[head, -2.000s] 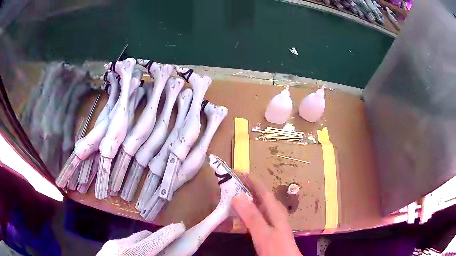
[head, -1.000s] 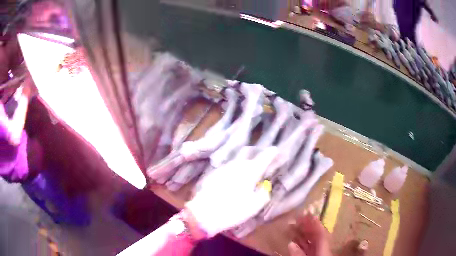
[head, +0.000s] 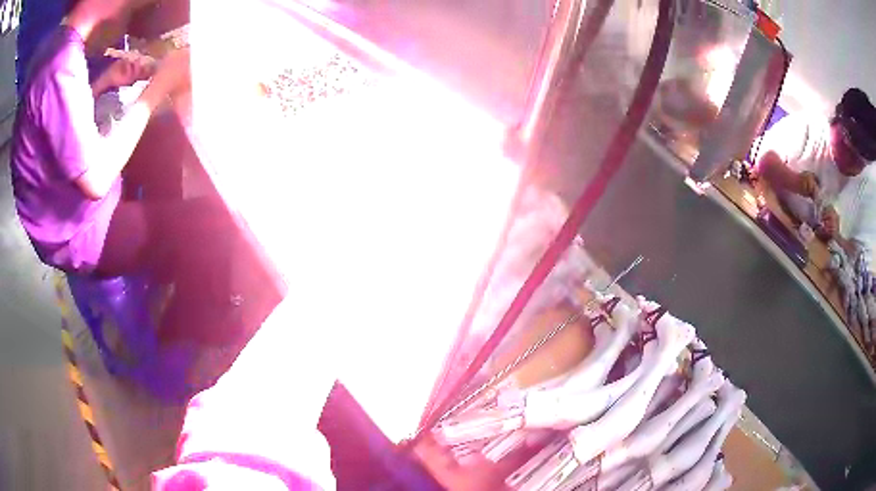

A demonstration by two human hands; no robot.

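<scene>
White-grey limb-shaped parts (head: pixel 634 408) with black bands at their knobbed ends lie in a slanted row at the bottom right. Their grooved ends point down-left. My left sleeve and arm (head: pixel 250 422) reach up from the bottom, badly overexposed. My left hand is lost in the glare, so its fingers and anything in them cannot be made out. My right hand (head: pixel 463 470) seems to be the blurred skin-toned shape at the bottom edge, beside the parts' grooved ends. It is partly cut off and its grip is unclear.
A glaring white surface (head: pixel 355 192) fills the upper middle. A dark red curved edge (head: pixel 576 216) and a thin rod (head: pixel 547 340) lie left of the parts. The green belt (head: pixel 730 316) runs behind. One person sits at left (head: pixel 72 144), another across the belt (head: pixel 816 182).
The view has swung far left; bottles, tape strips and sticks have left the picture. The part held two seconds ago is no longer seen in hand. My left arm now reaches into the glare.
</scene>
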